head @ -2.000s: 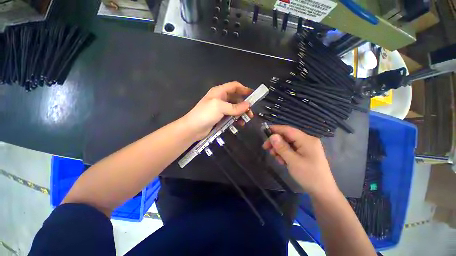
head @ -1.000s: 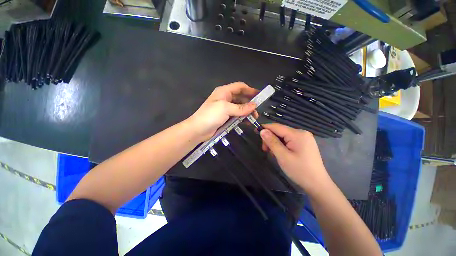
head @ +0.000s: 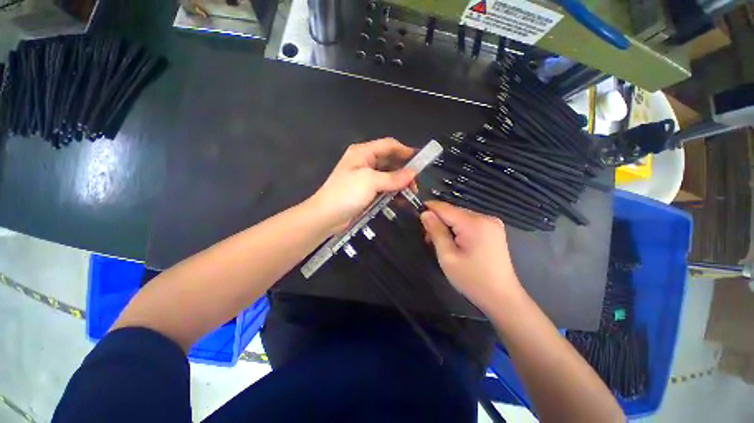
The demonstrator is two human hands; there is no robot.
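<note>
My left hand grips the silver loading bar near its upper end, above the dark mat. The bar slants from lower left to upper right. Several black tubes hang from its lower right edge by small metal ends. My right hand pinches a black tube just below its metal tip, and the tip is against the bar's edge beside my left fingertips. Whether the tip is seated cannot be told. The far ends of the tubes are lost against my dark clothing.
A loose pile of black tubes lies right of the bar. Another black bundle is at far left. The steel mould base and pale green platen are at the back. A blue bin with black pieces stands right.
My right hand has moved up and left, bringing its tube's tip from beside the bar to the bar's edge. My left hand still holds the bar.
</note>
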